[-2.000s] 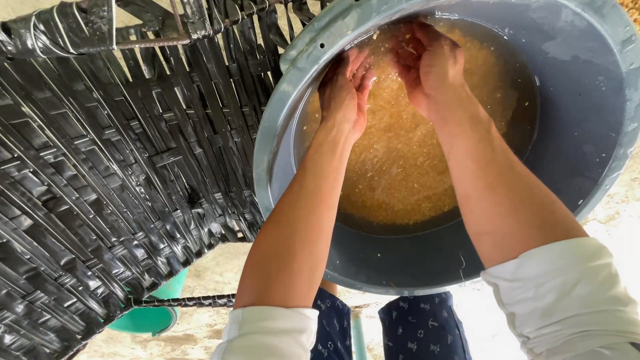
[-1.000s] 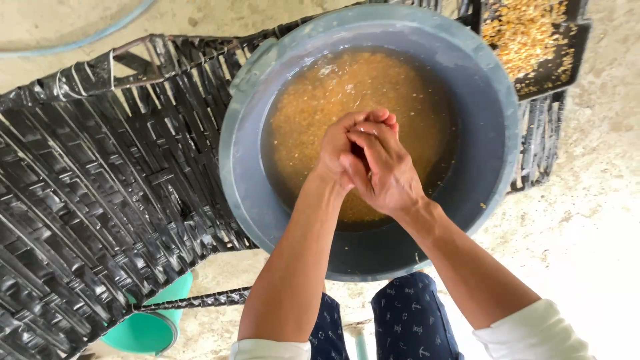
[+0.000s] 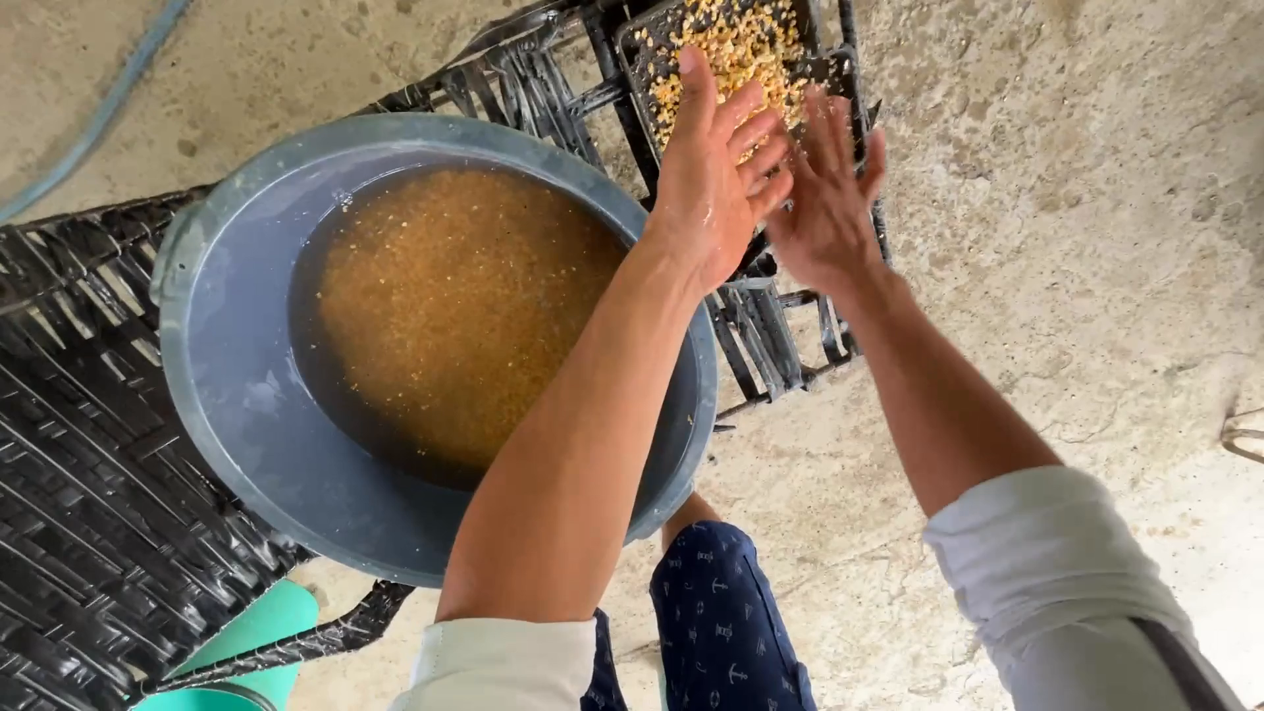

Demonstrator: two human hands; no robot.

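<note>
A large grey plastic basin (image 3: 232, 434) holds cloudy water over a bed of yellowish grain (image 3: 454, 306). My left hand (image 3: 716, 178) is past the basin's right rim, palm turned inward, fingers spread and holding nothing. Close beside it on the right is my right hand (image 3: 829, 188), fingers apart, also without anything in it. Both hands are at the near edge of a black tray (image 3: 637, 74) with loose yellow grain pieces (image 3: 736, 49) in it. My hands hide part of the tray.
Black woven strapping furniture (image 3: 109, 444) supports the basin and extends to the left. A green plastic container (image 3: 262, 632) stands below at the lower left. A blue hose (image 3: 109, 99) lies on the concrete floor (image 3: 1066, 237) at the upper left. My knee (image 3: 726, 602) is beneath the basin's near side.
Both hands were in the basin's water, then clasped together above it. They have moved right to the grain tray and parted. The view has shifted to the right.
</note>
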